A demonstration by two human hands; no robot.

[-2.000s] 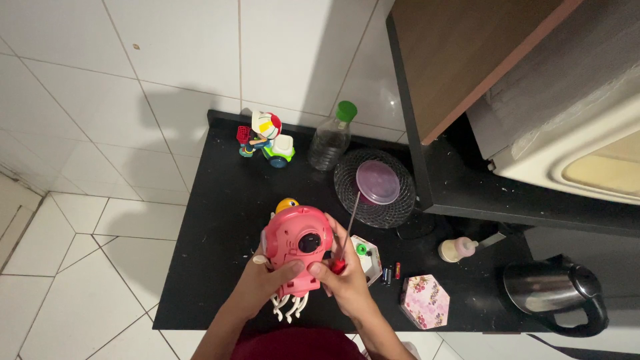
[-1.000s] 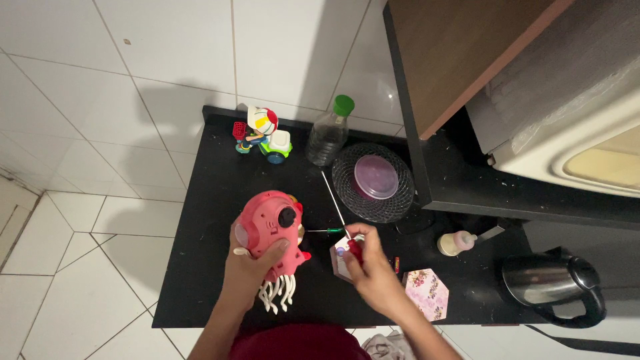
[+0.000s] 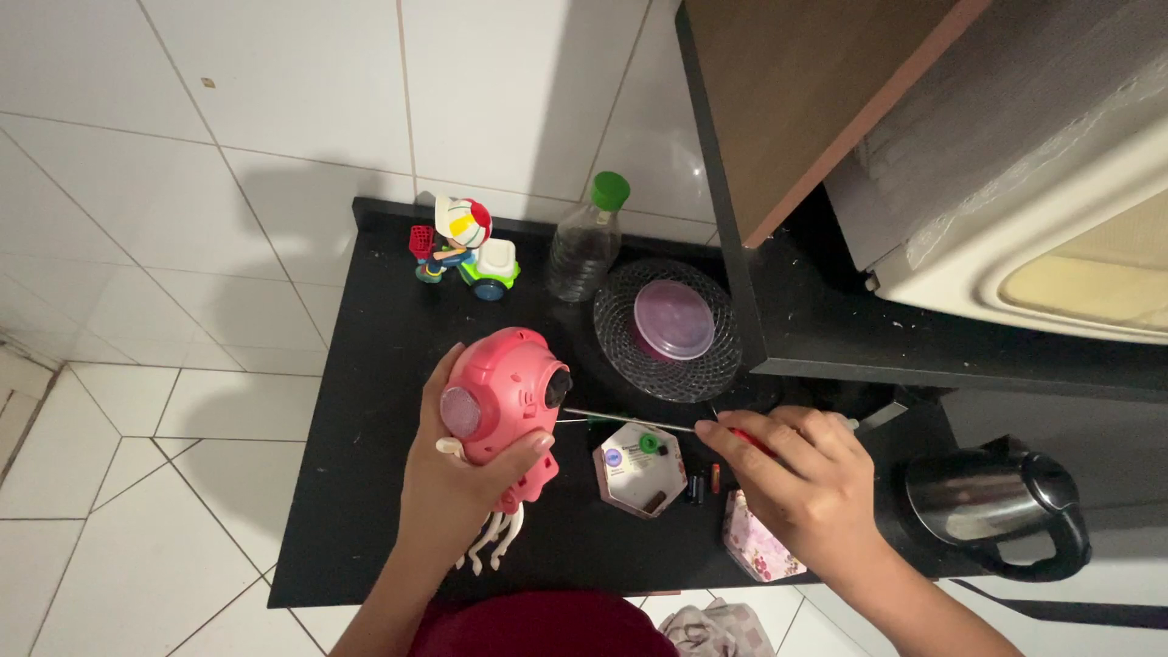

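Note:
My left hand grips a pink plastic toy with white tentacle-like strands hanging below, a black round part at its right side and a pale speckled disc at its left. My right hand holds a red-handled screwdriver, its long shaft pointing left towards the toy; the tip stops near the black part, and whether it touches cannot be told. A second screwdriver with a green handle lies behind that shaft. Below it, an open hexagonal box holds a green ring-like piece and small dark pieces.
Batteries lie right of the box, by a floral hexagonal lid. Behind stand a toy tricycle with rider, a green-capped bottle and a glass dish bearing a lidded container. An electric kettle is at right.
Both hands were on the toy two seconds ago; the right has moved off to the right with the red-handled screwdriver. The toy is now turned, its black part facing right.

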